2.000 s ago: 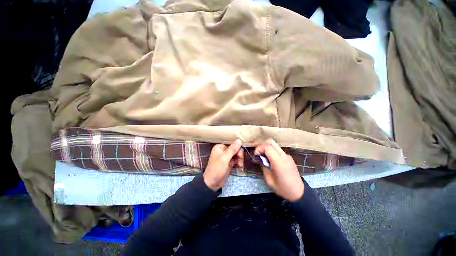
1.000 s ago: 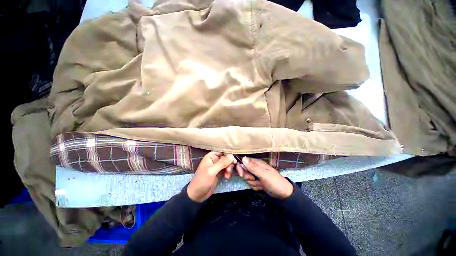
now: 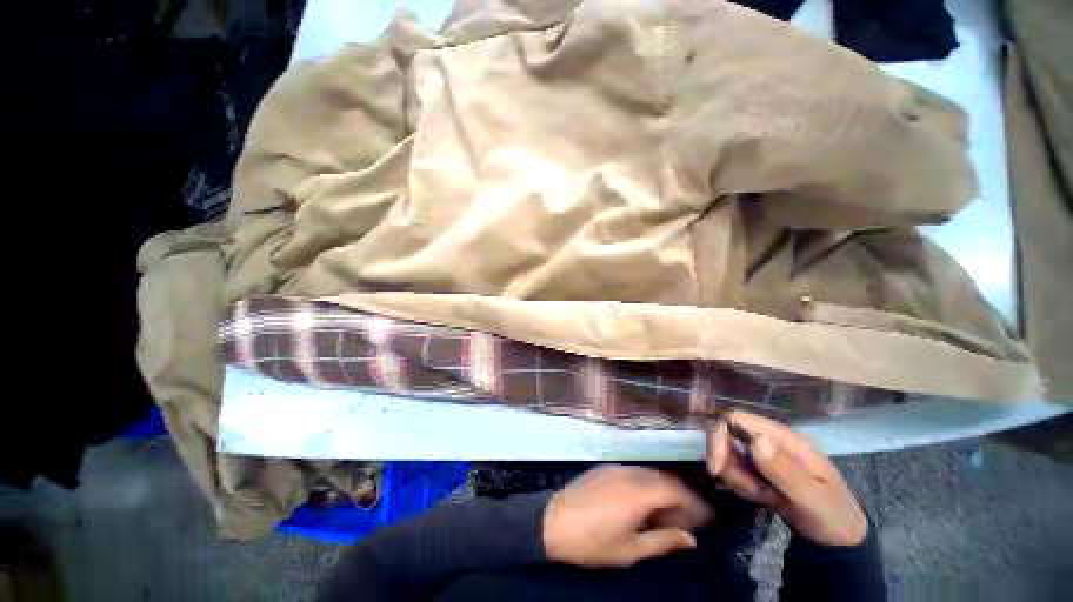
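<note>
A tan jacket lies spread on the pale-blue tabletop. Its plain tan edge strip runs beside the exposed brown plaid lining near the table's front edge. My left hand is off the jacket, below the table edge, slightly blurred, with its fingers apart and nothing visible in it. My right hand is at the table's front edge, just below the lining, with its fingers closed on a small dark tool, seemingly the thread snips, mostly hidden by the fingers.
More tan fabric hangs at the left and lies at the far right. A blue crate is below the table at the left. Dark garments lie at the far side. The tabletop's front edge shows below the lining.
Both hands have left the strip and lining. My left hand has dropped toward my lap and opened; my right hand has moved right and down. The view has shifted, so the jacket appears farther right.
</note>
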